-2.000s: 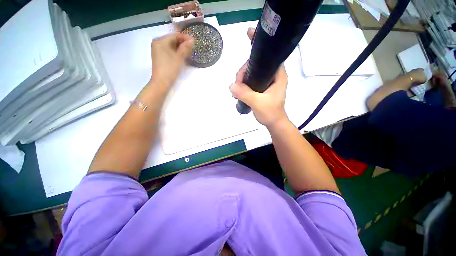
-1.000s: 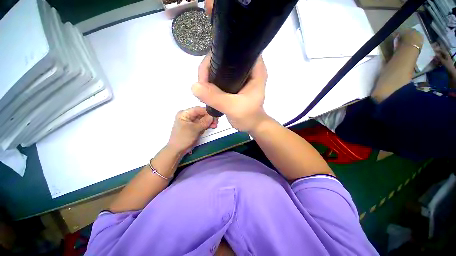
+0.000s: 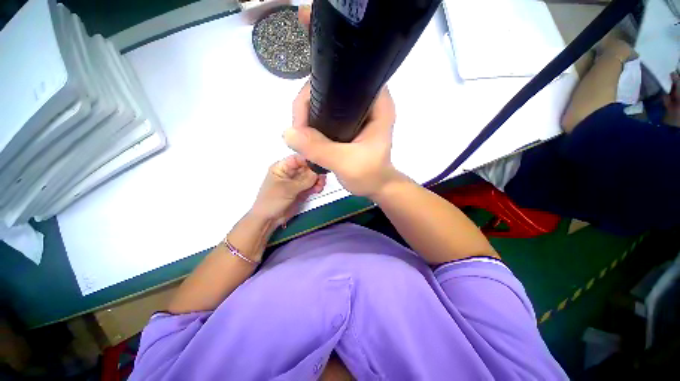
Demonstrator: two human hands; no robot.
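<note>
My right hand [image 3: 347,145] is wrapped around a thick black electric screwdriver [image 3: 361,56], held upright with its nose low near the bench's front edge. My left hand [image 3: 292,184] is at the screwdriver's nose, fingertips bent together beside it; whether they hold a screw is hidden. The driver bit is not visible. A thin line of a white panel [image 3: 332,192] shows between the hands at the front edge; the rest blends into the white sheet [image 3: 179,193]. The round dark dish of screws [image 3: 279,43] lies beyond, partly behind the screwdriver.
A tall uneven stack of white panels [image 3: 89,111] stands at left. More white panels [image 3: 507,41] lie at upper right. The black cord [image 3: 514,104] curves down to the right. A neighbouring worker's arm [image 3: 596,89] is at right, near a red stool [image 3: 507,212].
From two seconds ago, my left hand has left the screw dish and come to the screwdriver's nose. The screwdriver has moved left and nearer. Over the last second both hands have barely moved.
</note>
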